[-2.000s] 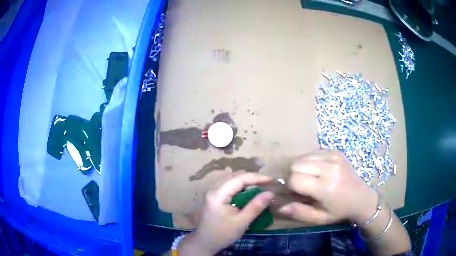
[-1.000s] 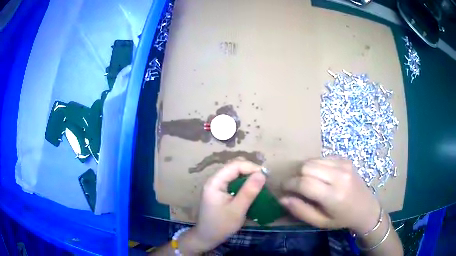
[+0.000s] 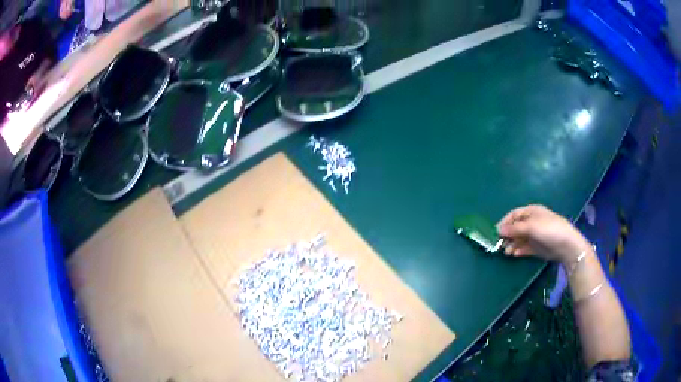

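Note:
My right hand [image 3: 534,233] holds a glossy dark green plastic part [image 3: 478,230] by its right end, over the green table to the right of the cardboard. Whether the part touches the table I cannot tell. A large heap of small silver metal pins [image 3: 306,313] lies on the tan cardboard sheet [image 3: 134,276]. A smaller group of loose pins [image 3: 336,160] lies on the green table beyond the cardboard. My left hand is out of the picture.
Large dark glossy covers [image 3: 321,86] are piled at the far side. The blue tote's edge [image 3: 37,276] is at the left. Many green parts [image 3: 523,336] lie low at the right, below the table edge. More dark pieces [image 3: 586,67] lie at the far right. A person [image 3: 26,63] is at the top left.
The view has swung to the right. My right hand has moved right, away from the cardboard, and now holds the green part. My left hand, which held it, has left the view.

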